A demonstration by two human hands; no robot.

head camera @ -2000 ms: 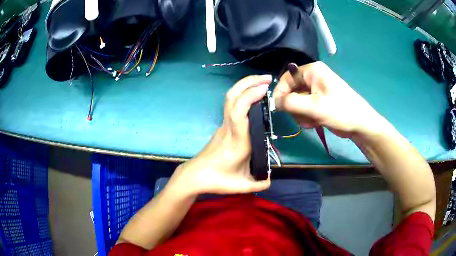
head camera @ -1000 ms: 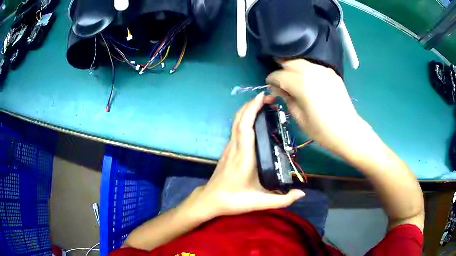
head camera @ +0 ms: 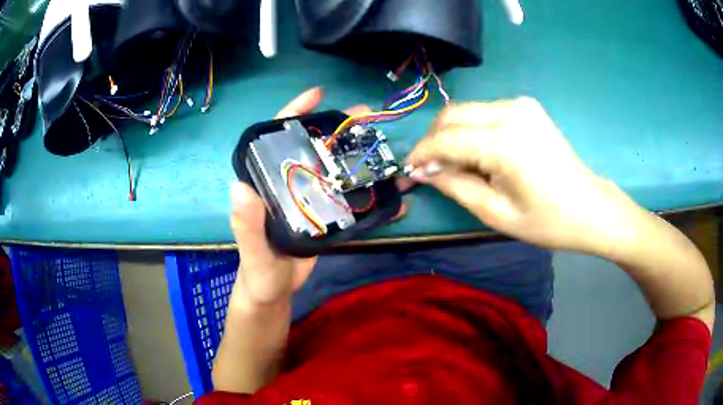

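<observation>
My left hand (head camera: pixel 262 229) holds the black camera module (head camera: pixel 295 244) from below and the left, its open back facing up. A pale metal plate (head camera: pixel 289 166) covers its left part. The circuit board (head camera: pixel 361 158) sits on the right part. Yellow, blue and purple wire leads (head camera: pixel 404 103) run from the board to the mouth of the black camera housing (head camera: pixel 396 32). My right hand (head camera: pixel 491 170) pinches a small whitish piece, likely a plug connector (head camera: pixel 428 168), at the board's right edge. The fingertips are slightly blurred.
More black housings (head camera: pixel 151 32) with hanging wires stand at the upper left. White antennas (head camera: pixel 268 28) stick out beside the housings. Dark modules (head camera: pixel 16 95) lie at the far left, and a dark part (head camera: pixel 704 24) shows at the top right. Blue crates (head camera: pixel 75 316) stand below the bench edge.
The module has turned from edge-on to open back up and moved left. My right hand has come from the housing mouth to the board's right edge. Wires now span from the housing to the board.
</observation>
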